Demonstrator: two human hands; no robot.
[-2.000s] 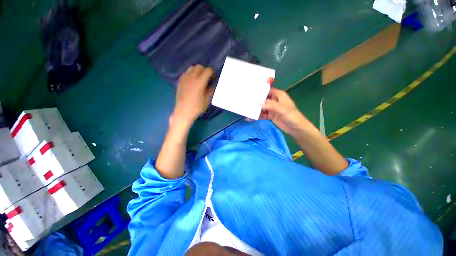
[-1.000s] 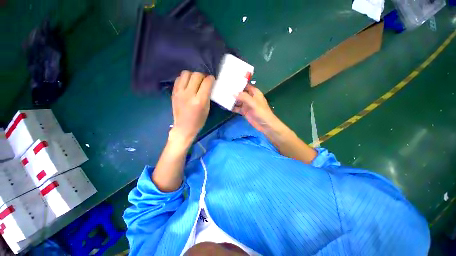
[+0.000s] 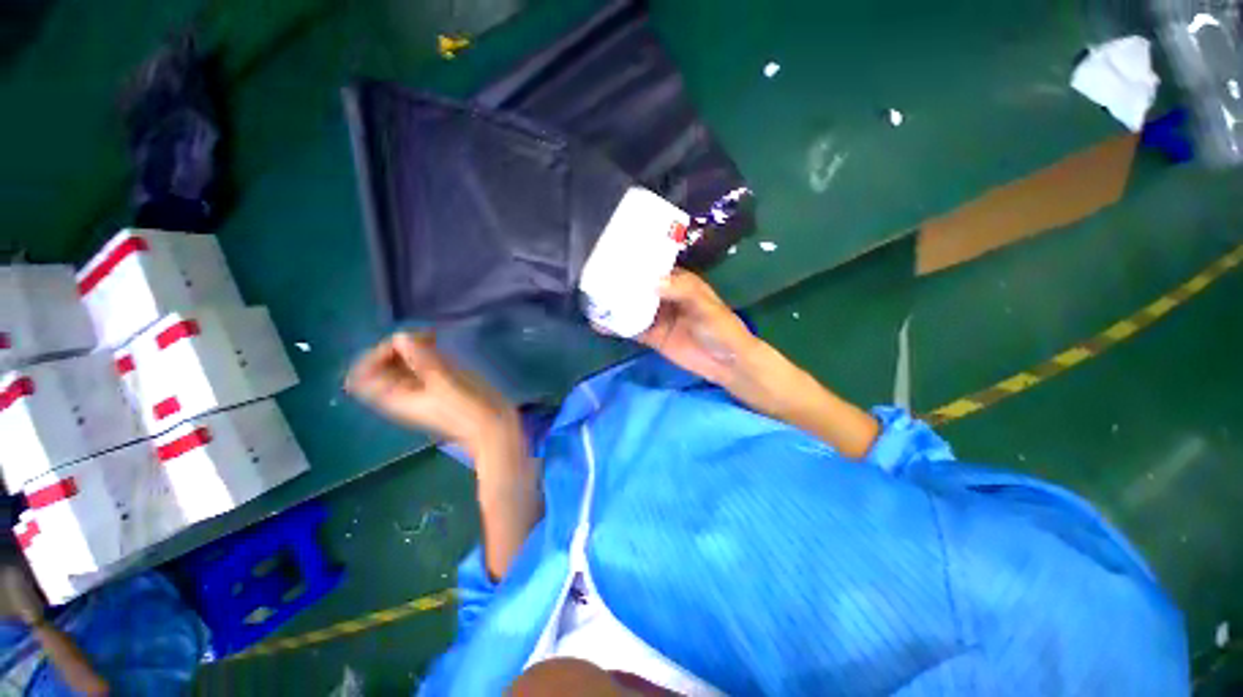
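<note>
A white box with a red patch is in my right hand, which grips its lower right end. Its left part meets a dark plastic bag; whether it is inside the bag mouth I cannot tell. The bag lies spread on the green bench, over a stack of dark bags. My left hand is blurred, below the bag's lower left edge, touching neither bag nor box, with fingers partly curled. White boxes with red marks are stacked at the bench's left.
A dark bundle lies at the back left. A cardboard strip stands at the bench edge, with white scrap near it. A blue stool and another person's arm are at lower left.
My left hand has left the bag and box and moved down and left. The bag now lies spread wider to the left. My right hand still holds the box beside it.
</note>
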